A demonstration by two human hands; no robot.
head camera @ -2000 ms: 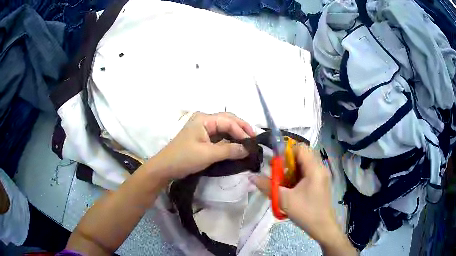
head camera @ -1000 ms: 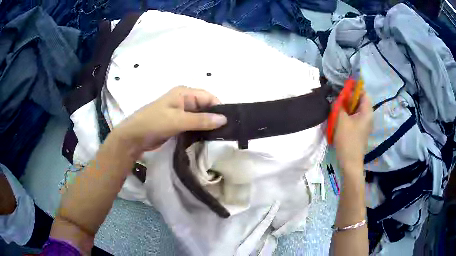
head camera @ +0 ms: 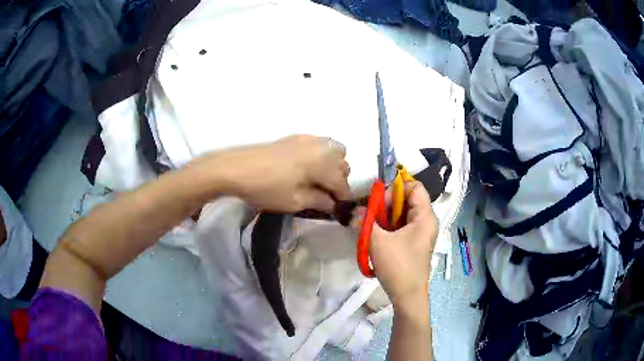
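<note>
White trousers (head camera: 303,264) with a dark brown waistband (head camera: 268,264) lie in front of me, over a stack of overexposed white trousers (head camera: 282,106). My left hand (head camera: 300,176) pinches the dark waistband near the middle, its fingertips partly hidden. My right hand (head camera: 406,243) holds large scissors (head camera: 385,151) by their red and yellow handles, blades together and pointing up. The right fingertips are close to the left ones at the waistband. A dark waistband end (head camera: 436,173) shows beyond the right hand.
Thread snips with blue and pink grips (head camera: 465,252) lie on the pale table (head camera: 169,289). White and navy garments (head camera: 544,176) are heaped on the right. Blue denim (head camera: 402,17) is behind, and a grey-blue garment (head camera: 63,63) is at the left. Small dark scraps dot the white cloth.
The right hand has come back from the far right with the scissors to beside the left hand. The left hand has moved right and down, and the waistband is no longer stretched out flat.
</note>
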